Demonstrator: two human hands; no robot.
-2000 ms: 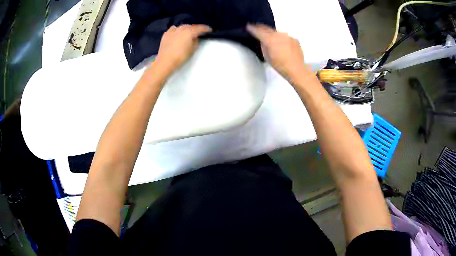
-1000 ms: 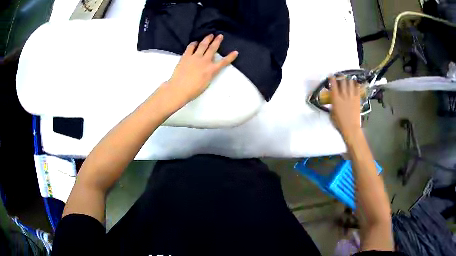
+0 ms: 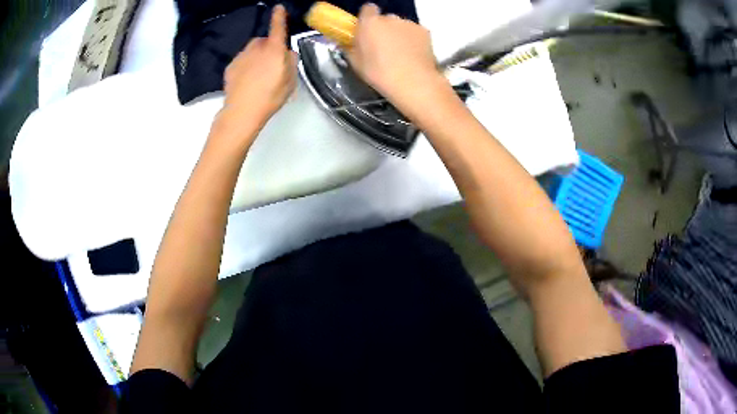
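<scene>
The black garment (image 3: 212,50) lies over the far edge of the white padded pressing board (image 3: 121,162), partly cut off by the top of the picture. My right hand (image 3: 394,50) grips the yellow-orange handle of the steam iron (image 3: 355,101). The iron is over the board's rounded right end, its front at the garment's near edge; whether it touches the cloth is unclear. My left hand (image 3: 260,74) lies on the garment's near edge, index finger pointing away, left of the iron. I cannot tell if it pinches cloth.
The white table (image 3: 323,230) lies under the board. A stained pale bar (image 3: 101,40) is at the far left, a black patch (image 3: 114,257) near left. A pale covered hose (image 3: 517,31) trails right from the iron. A blue crate (image 3: 588,198) and pink cloth (image 3: 679,356) are at right.
My right hand has taken the iron from the table's right side and brought it left to the garment. My left hand has moved left and its index finger now points forward.
</scene>
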